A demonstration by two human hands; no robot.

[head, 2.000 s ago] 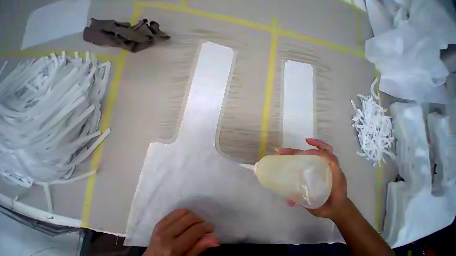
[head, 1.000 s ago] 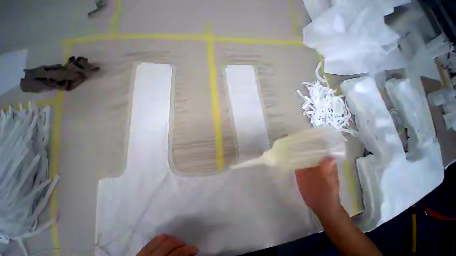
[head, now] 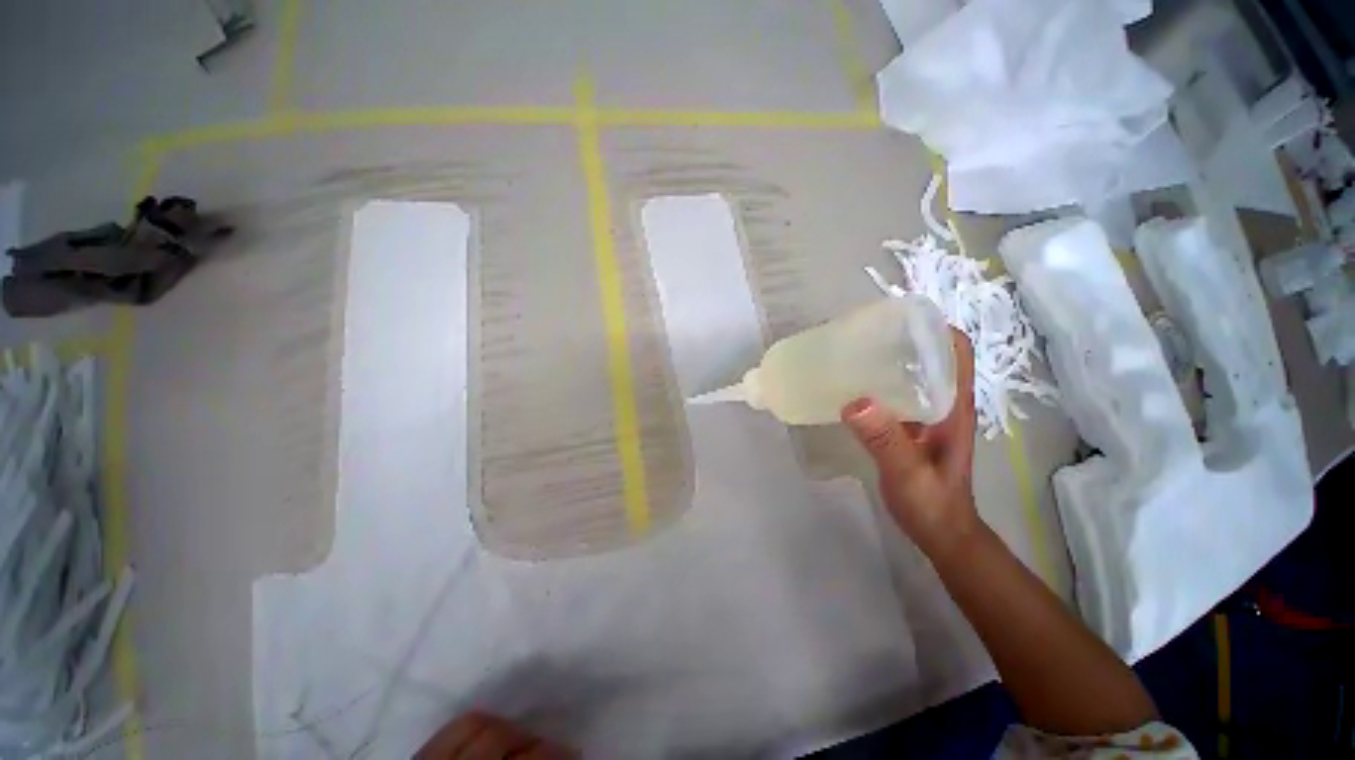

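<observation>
A white bag panel [head: 595, 639] lies flat before me, with two upright tabs and a U-shaped gap between them. My right hand [head: 924, 453] holds a translucent pale yellow glue bottle [head: 847, 364] on its side. Its thin nozzle points left, with the tip at the inner edge of the right tab [head: 706, 282]. Whether the tip touches cannot be told. My left hand [head: 491, 738] is at the bottom edge over the panel, mostly cut off by the picture's edge; its fingers and any grip cannot be made out.
Short white strips [head: 988, 327] lie in a heap behind my right hand. Stacked panels [head: 1174, 520] lie at the right, crumpled white sheets [head: 1025, 97] behind them. A dark rag [head: 112, 260] is upper left, long white strips [head: 52, 549] at the left edge. Yellow tape [head: 606, 297] marks the board.
My right hand has moved the bottle up along the right tab's inner edge from the bottom of the gap. My left hand shows less. The view has shifted to the right.
</observation>
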